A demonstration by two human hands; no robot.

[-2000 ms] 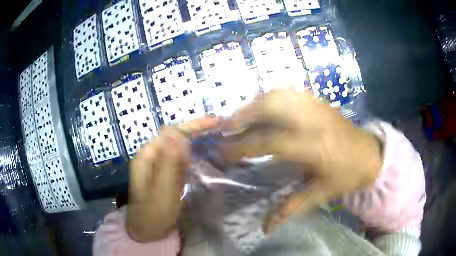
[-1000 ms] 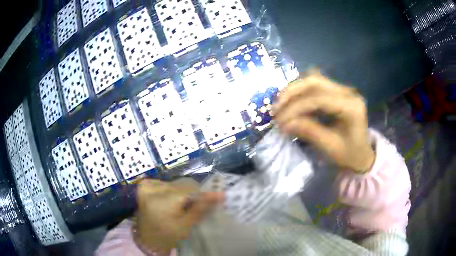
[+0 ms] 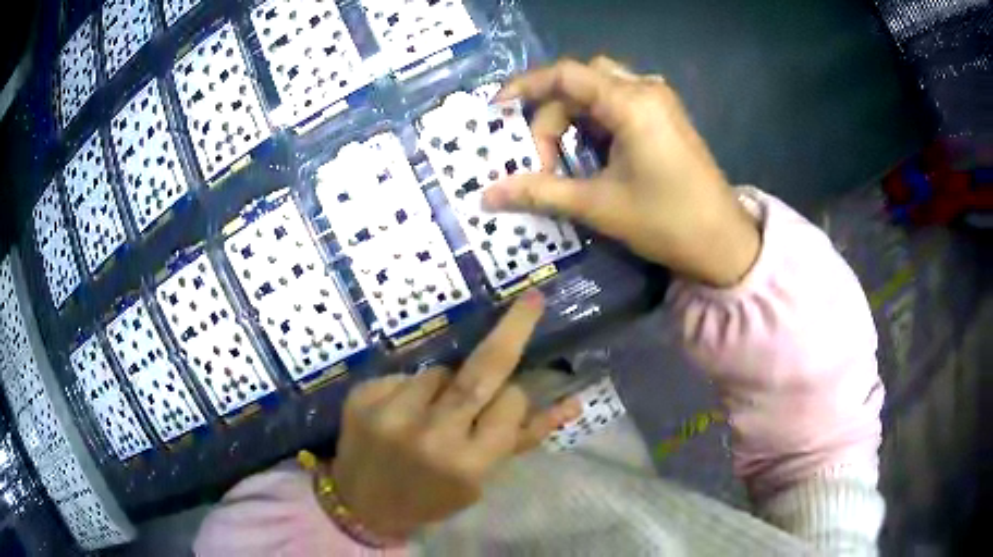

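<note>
A white dark-spotted adhesive piece [image 3: 495, 180] covers the blue board in the tray's nearest right pocket, its gold edge showing below. My right hand [image 3: 642, 163] is over it, fingers apart, index fingertip at its top and thumb tip on its face. My left hand [image 3: 436, 435] is at the tray's near edge, index finger reaching toward the gold edge. Another spotted piece [image 3: 593, 416] projects from under my left thumb, near the lap; its grip is partly hidden. The clear blister tray [image 3: 588, 299] holds rows of similarly covered boards.
A white strip of spotted pieces [image 3: 68, 479] lies left of the tray. The dark green mat [image 3: 740, 98] extends at the right. A red and blue object [image 3: 942, 196] is at the far right, and shiny stacked plastic [image 3: 947, 38] shows at the upper right.
The right-end board, which showed blue, is now covered by a spotted piece. My right hand has moved up and left onto it. My left index finger has extended toward the tray. The view has shifted.
</note>
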